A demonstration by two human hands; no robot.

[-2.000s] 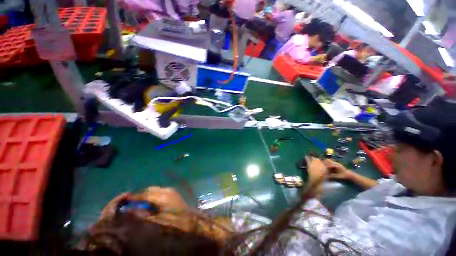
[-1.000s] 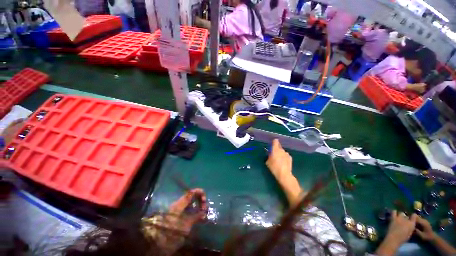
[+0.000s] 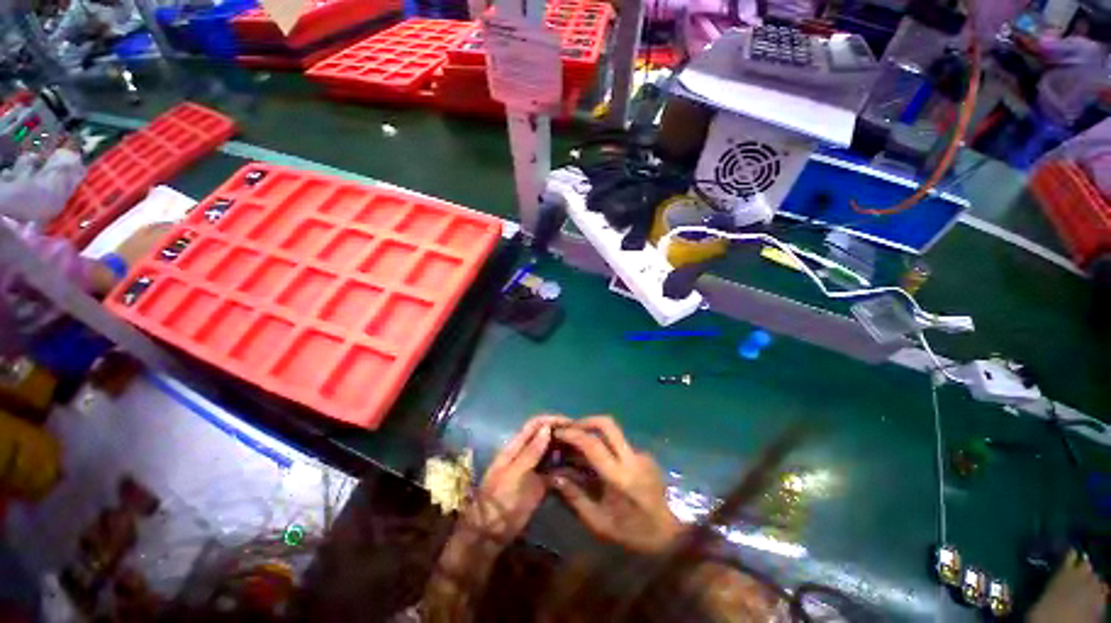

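My left hand (image 3: 517, 475) and my right hand (image 3: 615, 484) meet over the green mat (image 3: 731, 426) at the bench's near edge. Between their fingertips they hold a small dark device unit (image 3: 558, 455), mostly hidden by the fingers. A bright blue small cap (image 3: 754, 344) lies on the mat near the rail. A thin blue stick (image 3: 673, 335) and a small metallic piece (image 3: 675, 380) lie nearby.
A large red tray (image 3: 319, 278) with few filled pockets stands at left. A small black box (image 3: 531, 319) is beside it. A white power strip (image 3: 624, 259) sits on the rail. Device units (image 3: 973, 585) stand in a row at lower right, near another person's hand (image 3: 1068, 599).
My right hand has come back from near the rail to meet my left hand at the device unit. The blue cap now lies on the mat. The view has swung left and down.
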